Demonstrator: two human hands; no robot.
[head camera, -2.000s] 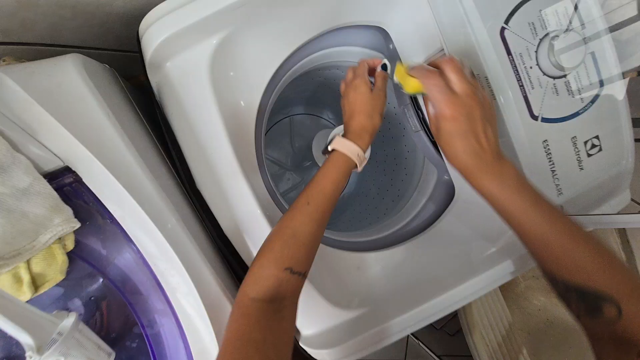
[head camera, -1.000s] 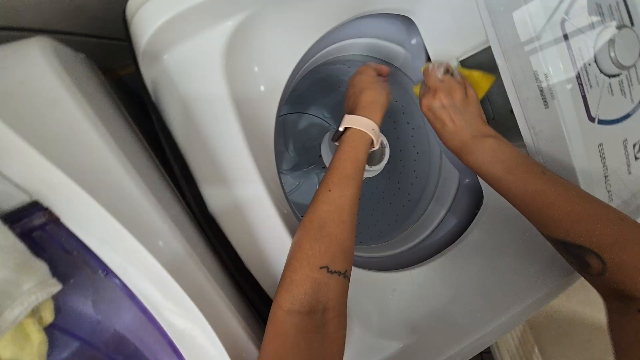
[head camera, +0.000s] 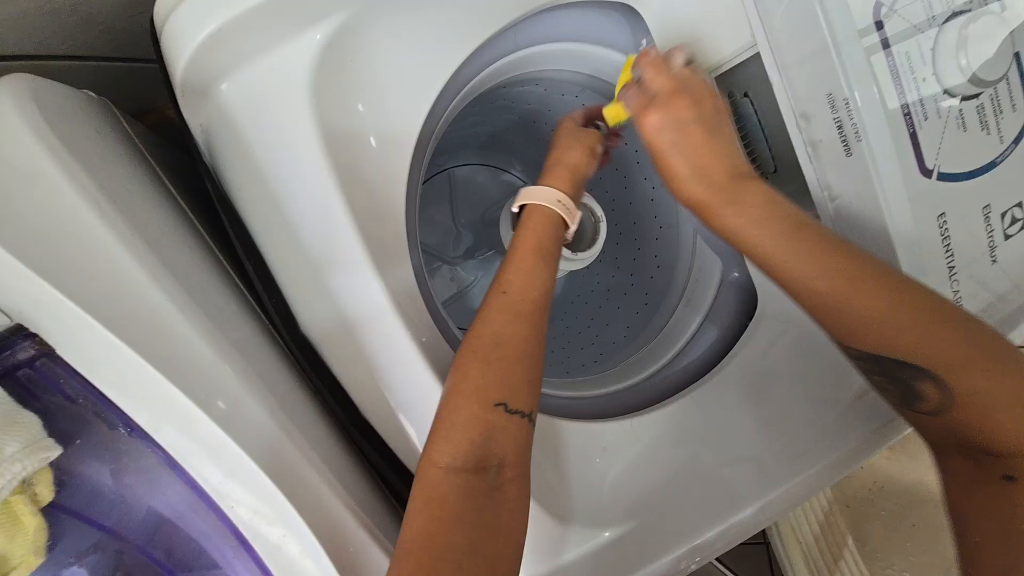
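Note:
A white top-loading Electrolux washing machine (head camera: 656, 480) stands with its lid raised. My right hand (head camera: 676, 120), blurred, is closed on a small yellow object (head camera: 618, 110), too blurred to name, above the upper right rim of the opening. Just left of the yellow object, my left hand (head camera: 578, 152) is over the grey perforated drum (head camera: 608, 328), its fingers curled; whether they hold anything is unclear. A pale pink band (head camera: 549, 206) circles the left wrist. Beneath that wrist shows part of the drum's round white-rimmed centre (head camera: 594, 240).
At the right, the raised transparent lid (head camera: 832, 120) lies over the control panel with its dial (head camera: 972, 52). A second white machine (head camera: 120, 232) with a purple see-through cover (head camera: 136, 480) stands at the left, with white and yellow cloths (head camera: 24, 512) on it.
The view has shifted closer over the drum. One second ago my hands were farther apart, with my left hand deeper over the drum; now they are near each other by the yellow object.

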